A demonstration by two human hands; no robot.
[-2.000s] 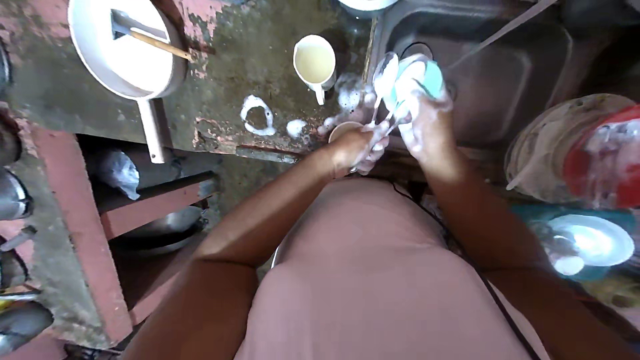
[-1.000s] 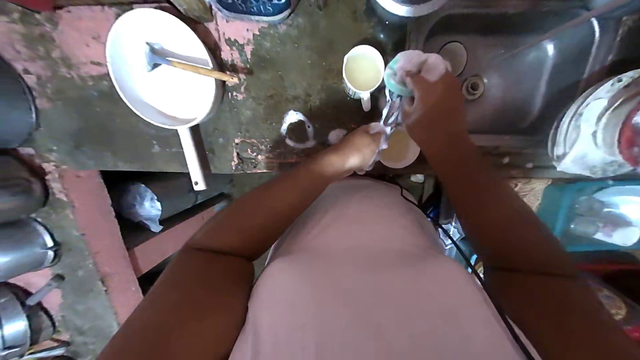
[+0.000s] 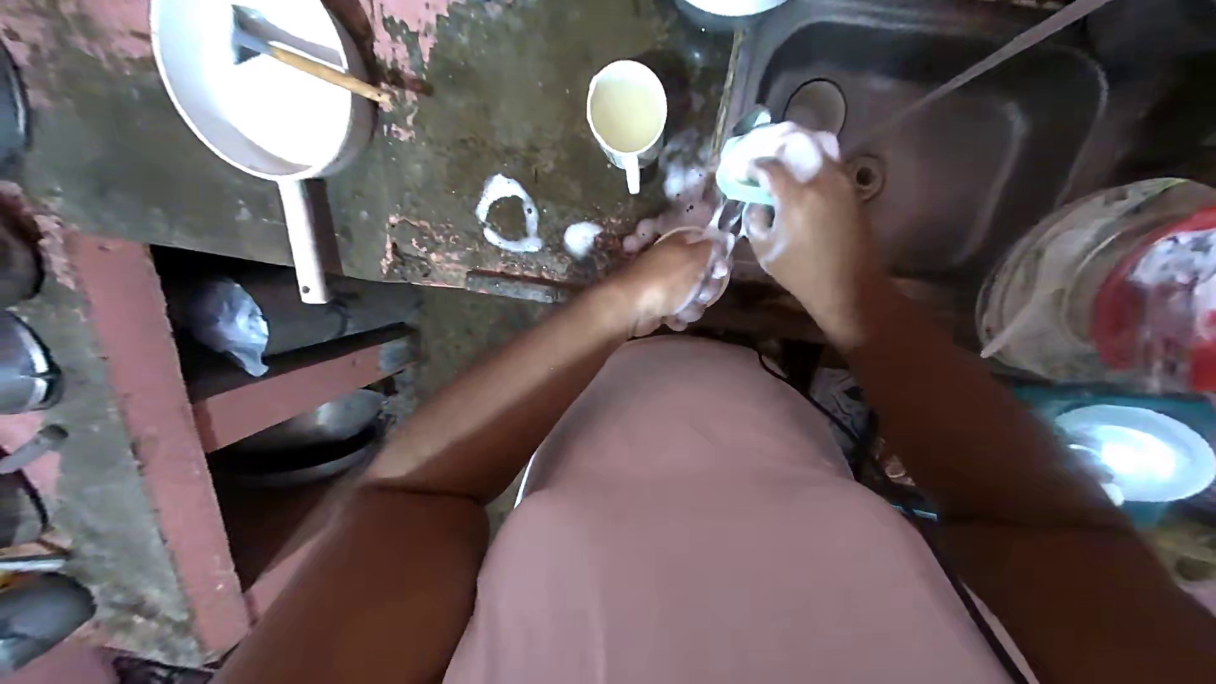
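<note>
Near the counter's front edge, my left hand [image 3: 676, 280] is closed on the handles of metal spoons [image 3: 730, 217], with suds over its fingers. My right hand [image 3: 803, 223] presses a foamy, pale green sponge [image 3: 746, 171] around the upper part of the spoons; a spoon bowl shows just past it. A cup, mostly hidden, sits behind my left hand. Beyond it on the counter stands a white mug [image 3: 627, 112] holding a pale yellow liquid. To its left are a ring of foam [image 3: 508, 214] and a small blob of foam.
A steel sink basin [image 3: 950, 142] lies at the right, with stacked plates [image 3: 1035, 285] and a red, sudsy dish [image 3: 1130, 304] beside it. A white plate [image 3: 1140, 454] rests over a teal basin. At the left is a white pan [image 3: 309, 237] with a wooden-handled spatula [image 3: 323, 71] inside.
The sponge in my right hand has moved along the spoons and now covers their upper part; two seconds ago a spoon bowl showed beside it. My left hand keeps its hold.
</note>
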